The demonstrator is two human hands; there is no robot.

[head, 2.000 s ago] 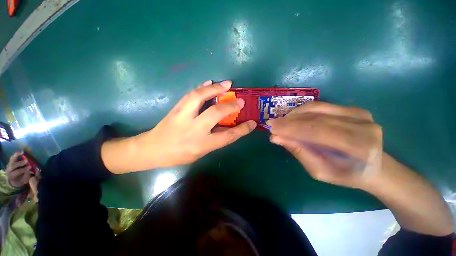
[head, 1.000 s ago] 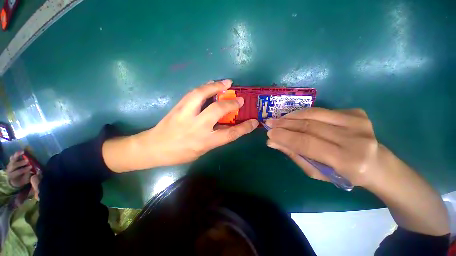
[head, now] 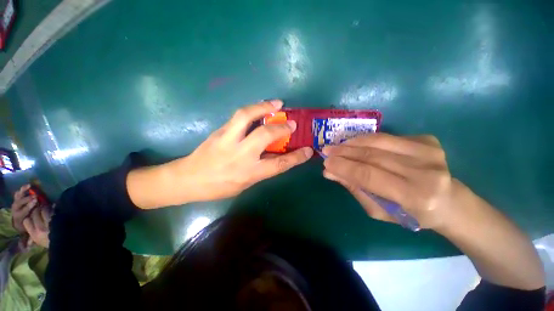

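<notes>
A flat red housing [head: 300, 126] lies on the green bench top. A blue and white-silver circuit board [head: 345, 129] fills its right end, and an orange piece [head: 277, 141] shows at its left end under my fingers. My left hand [head: 234, 152] grips the housing's left end by its far and near edges. My right hand [head: 395, 173] holds a purple-blue pen-like tool [head: 392, 209]. Its fingertips are at the board's near left corner; the tool's tip is mostly hidden there. The right hand covers the housing's near right part.
The green bench top [head: 200, 67] reflects bright lamps. A pale curved rail [head: 45, 37] crosses the far left, with part of a red unit [head: 6, 21] beyond it. At left, another person's hands [head: 30, 215] hold a small red thing. Dark hair blocks the bottom middle.
The red unit beyond the rail has moved and is now cut off by the left edge. The other person's hands have shifted slightly. My hands and the housing have hardly moved.
</notes>
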